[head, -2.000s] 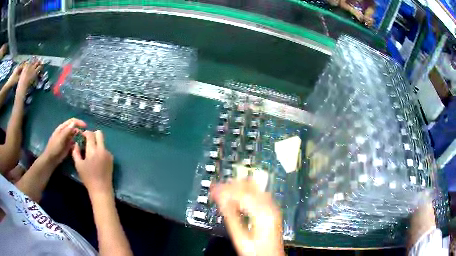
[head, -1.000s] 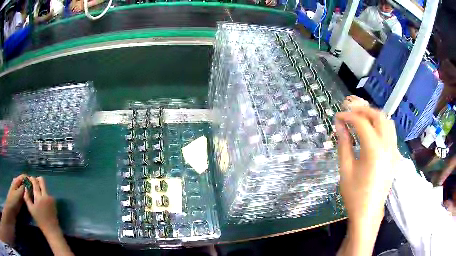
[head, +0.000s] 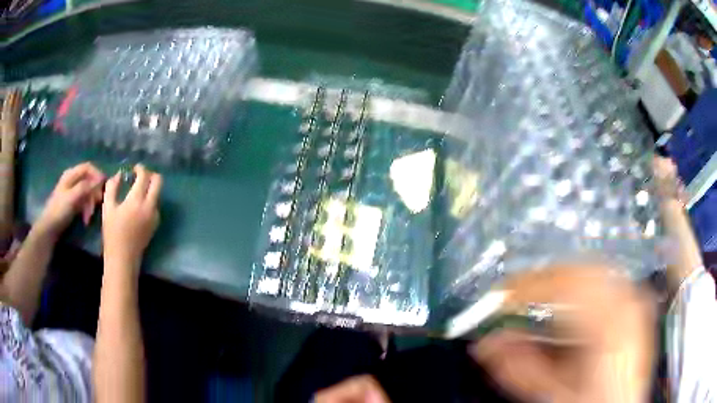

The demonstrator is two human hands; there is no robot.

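Observation:
A clear blister tray [head: 405,271] lies in front of me. Dark modules with silvery blocks fill its left rows. A pale yellow patch shows through its pockets. A white paper piece [head: 414,180] lies on its right part. A tall pile of stacked blister trays [head: 523,149] stands to the right, with modules in its top layer. My right hand [head: 562,334] is large and heavily blurred at the stack's near lower edge. A silvery spot shows by its fingers; I cannot tell if it is held. What seems my left hand [head: 355,391] is cut off by the bottom edge.
At left a neighbour's hands [head: 110,201] hold a tiny part above the bench. A lower tray stack [head: 169,90] with a red mark stands behind them. Another hand [head: 666,177] with a white sleeve, seemingly a right neighbour's, is beside the tall stack. Blue racks stand beyond.
My right hand has come down from the tall stack's right side towards its near edge. The view has swung right, then back left. A hand part now shows at the bottom edge.

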